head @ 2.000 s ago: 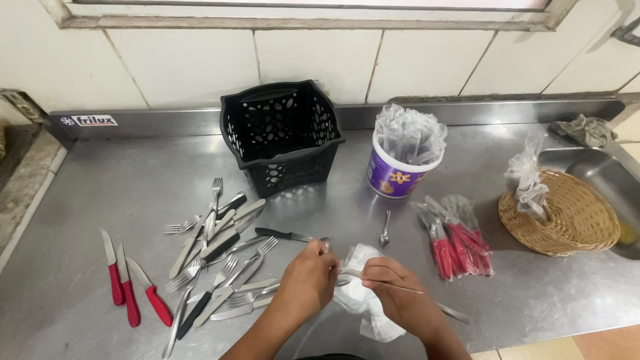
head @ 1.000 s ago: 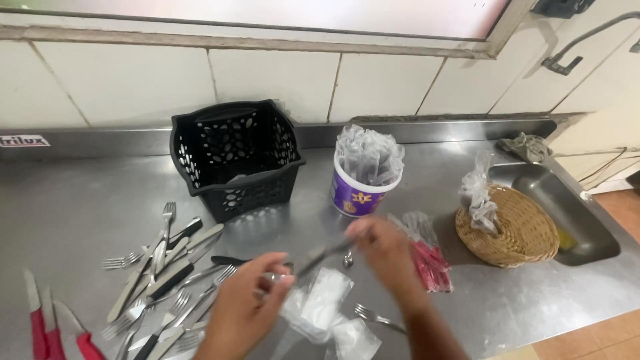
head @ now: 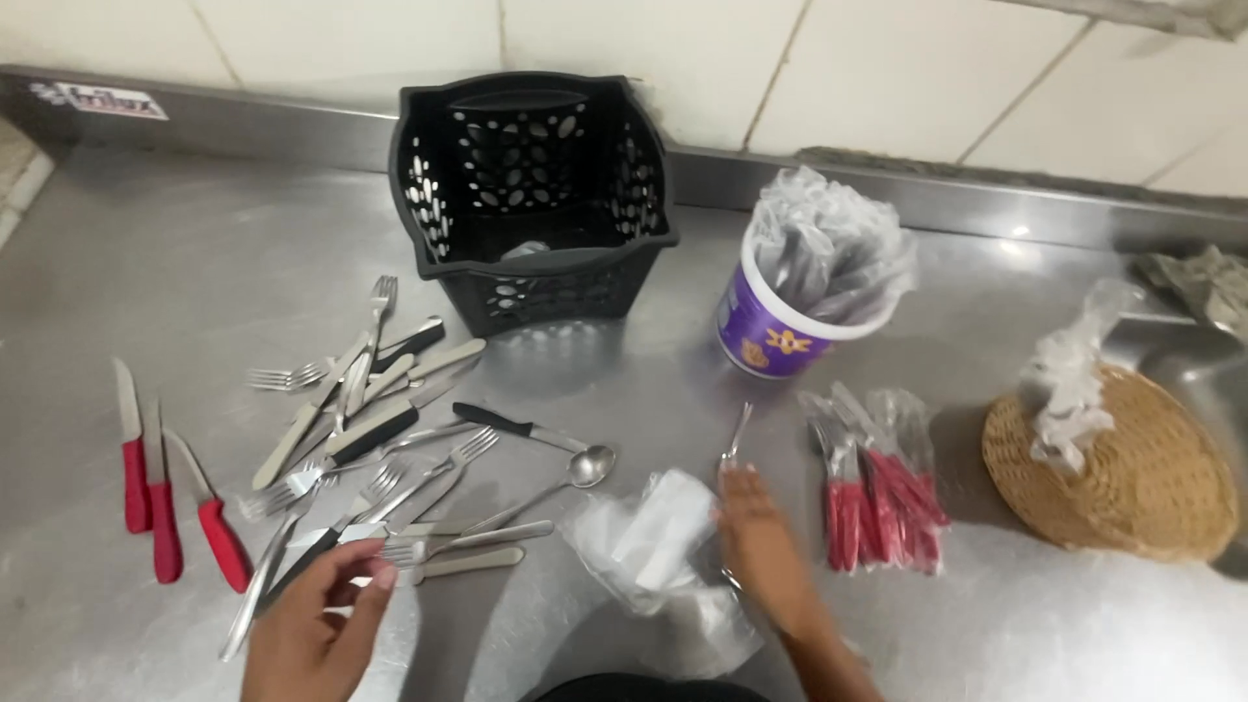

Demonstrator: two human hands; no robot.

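My left hand (head: 327, 609), fingers apart, is over the lower edge of a loose pile of forks and knives, close to a fork (head: 405, 553); whether it touches one is unclear. My right hand (head: 765, 546) lies extended on the steel counter, over metal cutlery that partly shows beside it; a piece (head: 741, 434) sticks out beyond its fingertips. Between the hands are clear plastic bags (head: 663, 536). A spoon (head: 590, 467) and a black-handled knife (head: 497, 419) lie at the pile's right. Three red-handled knives (head: 161, 517) are at the left.
A black perforated plastic basket (head: 546, 263) stands at the back. Beside it, a purple and white tub (head: 770, 327) holds bagged cutlery. Bagged red-handled cutlery (head: 882, 507) lies right of my right hand. Farther right, a wicker basket (head: 1160, 478) with crumpled plastic (head: 1068, 390) sits by a sink (head: 1170, 341).
My hands were close together handling metal cutlery; now they are apart, the left at the pile and the right down on the counter. The view has shifted.
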